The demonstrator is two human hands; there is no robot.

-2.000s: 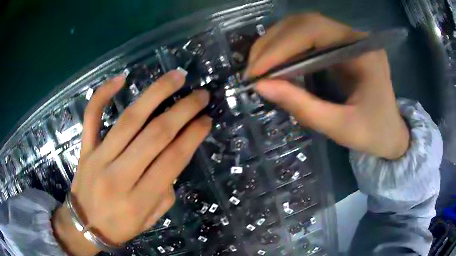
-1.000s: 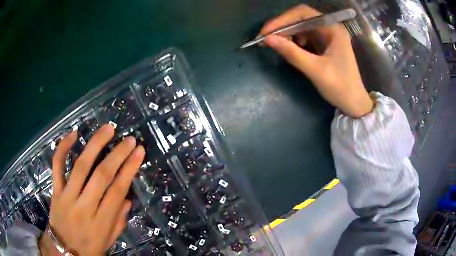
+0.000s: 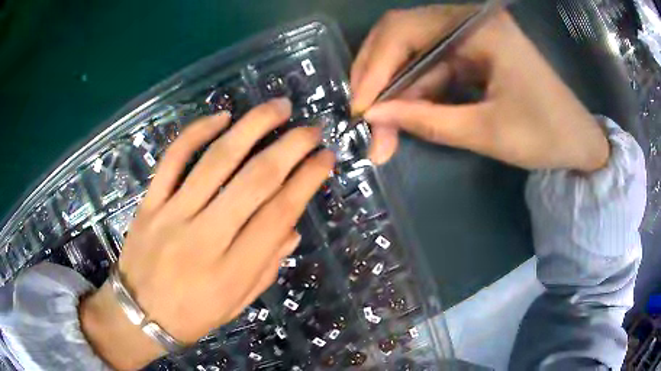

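Observation:
The clear blister tray (image 3: 427, 319) lies directly in front, its far right corner beside my right hand. Its pockets hold dark, fingertip-sized electronic parts (image 3: 308, 274) and small white tabs (image 3: 364, 189). My left hand (image 3: 210, 224) lies palm down over the tray, fingers slightly spread, with nothing seen in it. My right hand (image 3: 464, 94) holds the silver-grey tweezers (image 3: 442, 47) like a pen. Their tip is at the pockets near the tray's right edge, close to my left fingertips. Whether the tip grips a part is unclear.
The dark green bench top (image 3: 72, 80) extends beyond the tray and to its right. Clear trays (image 3: 641, 80) with a white item on them are at the upper right edge. A blue object (image 3: 654, 303) and dark items are at the lower right edge.
Since one second ago, my right hand has come back with the tweezers to the tray's right edge. My left hand and the tray appear farther up and right in the picture.

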